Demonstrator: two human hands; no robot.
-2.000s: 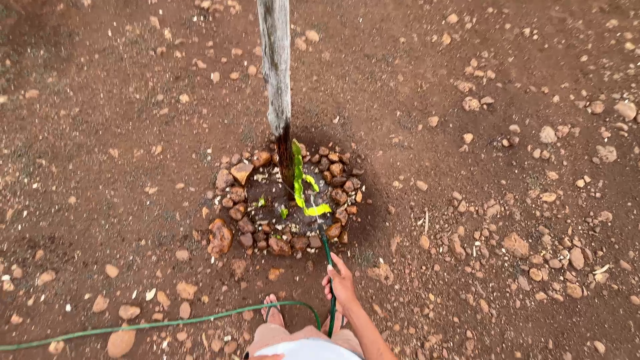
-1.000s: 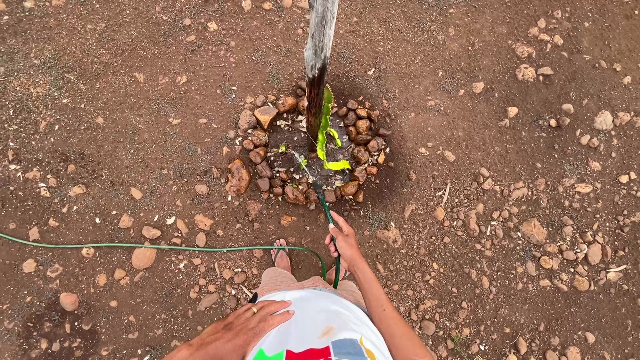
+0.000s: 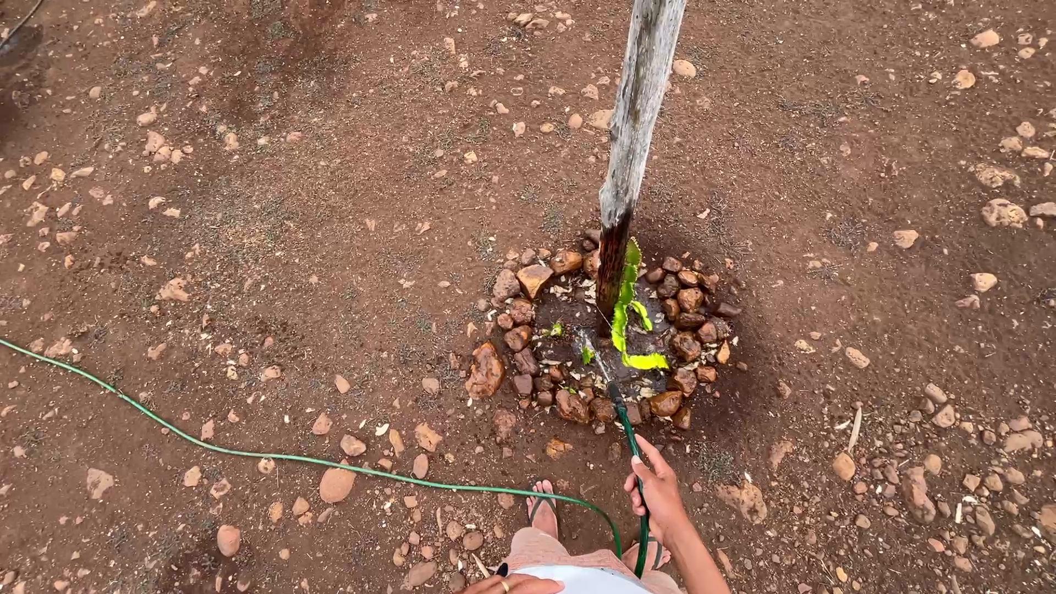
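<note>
My right hand (image 3: pixel 658 495) grips a green garden hose (image 3: pixel 629 431) near its dark nozzle end (image 3: pixel 613 392). Water sprays from it onto wet soil (image 3: pixel 569 342) inside a ring of stones (image 3: pixel 571 406). A bright green cactus-like plant (image 3: pixel 624 309) stands against the dark, wet foot of a wooden post (image 3: pixel 631 157), with one stem bent to the right. Small green shoots (image 3: pixel 588 354) show left of it. At the bottom edge, my left hand (image 3: pixel 520 585), with a ring on a finger, is partly cut off beside my white shirt; what it holds cannot be made out.
The hose runs left across reddish soil scattered with stones (image 3: pixel 337 485). My feet in flip-flops (image 3: pixel 542 511) are just below the stone ring. More loose stones (image 3: pixel 917 495) lie at the right. Part of a dark line (image 3: pixel 21 25) shows at the top left.
The left hand, spread on the shirt one second ago, now shows only partly at the bottom edge. My right hand keeps its grip on the hose. The view has shifted.
</note>
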